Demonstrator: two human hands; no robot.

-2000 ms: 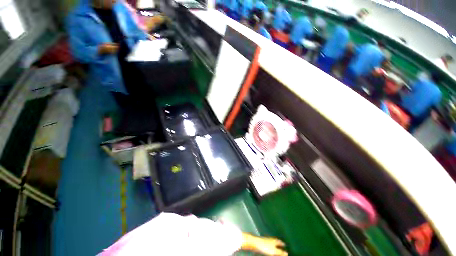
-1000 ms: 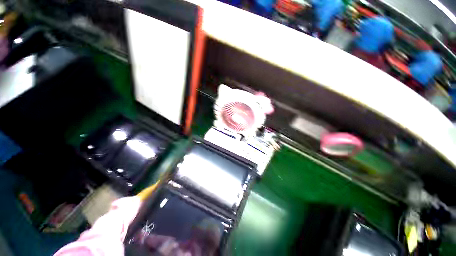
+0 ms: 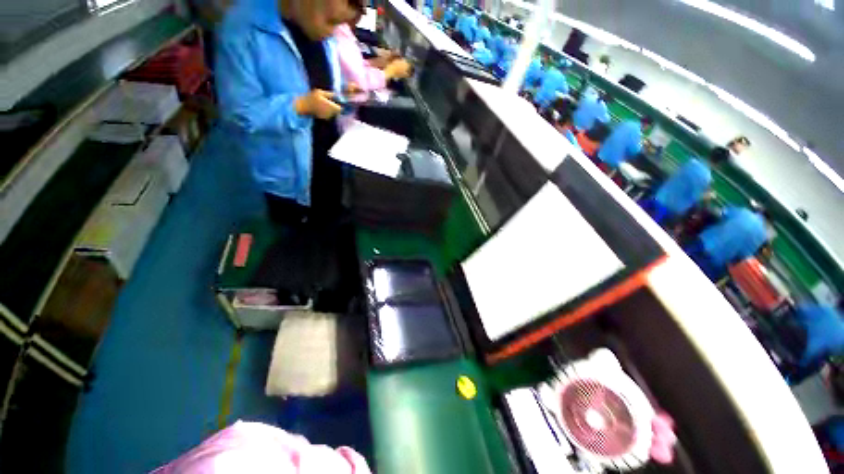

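A dark foam tray [image 3: 409, 313] lies on the green bench top [image 3: 416, 417] in front of me. Its two pockets hold black, shiny slabs that look like tablets, with white glare on them. A small yellow object [image 3: 465, 386] lies on the bench just beyond the tray's near right corner. My pink sleeve [image 3: 264, 454] shows at the bottom edge. Neither my left hand nor my right hand is in the picture.
A person in a blue jacket [image 3: 264, 111] stands ahead by a tray stack [image 3: 398, 199] bearing white paper [image 3: 370, 148]. An orange-edged instruction board [image 3: 537, 264] and pink-and-white fan [image 3: 597, 417] stand right. A stool [image 3: 304, 355] is left of the bench.
The view has swung. The nearer tray with two tablets and the hand seen earlier have left the picture. The fan and board now appear further right, and the yellow object shows on the bench.
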